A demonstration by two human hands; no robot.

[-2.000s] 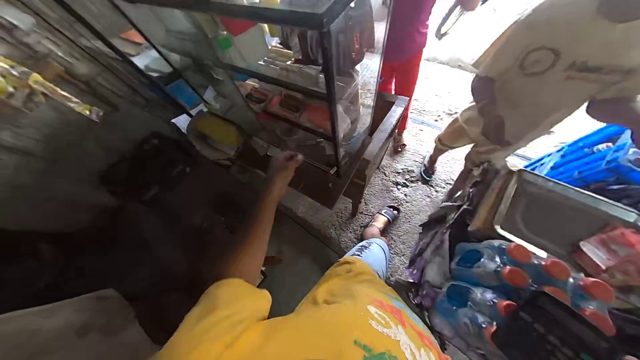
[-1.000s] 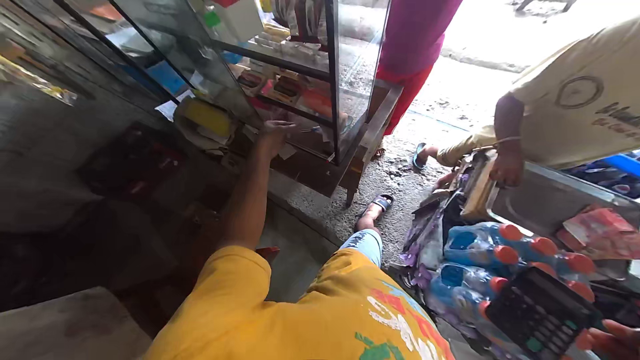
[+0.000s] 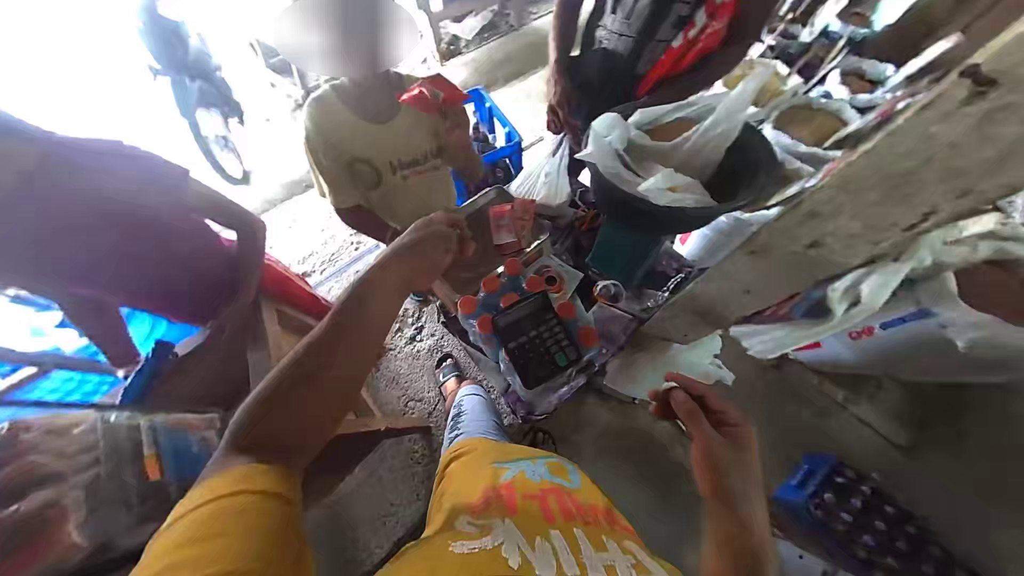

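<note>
My left hand (image 3: 432,248) reaches over the near edge of a metal tray (image 3: 480,232), its fingers curled; whether it holds something cannot be told. Red packets (image 3: 512,224) lie on the tray. Beside it stand clear bottles with orange caps (image 3: 486,323), and a black calculator (image 3: 536,339) rests on them. At the right, my right hand (image 3: 692,408) pinches a small pale thing (image 3: 669,386) between thumb and fingers, near a torn pale sheet (image 3: 672,364).
A person in a beige shirt (image 3: 384,152) stands beyond the tray, another person in purple (image 3: 120,208) at the left. A dark bucket (image 3: 736,176) with plastic bags, a concrete ledge (image 3: 800,216), a blue crate (image 3: 492,128) and a crate of bottles (image 3: 856,512) are around.
The view has swung far to the right, away from the glass display case. My left hand, earlier at the case, is now over the tray. The calculator, earlier in a hand, now lies on the bottles.
</note>
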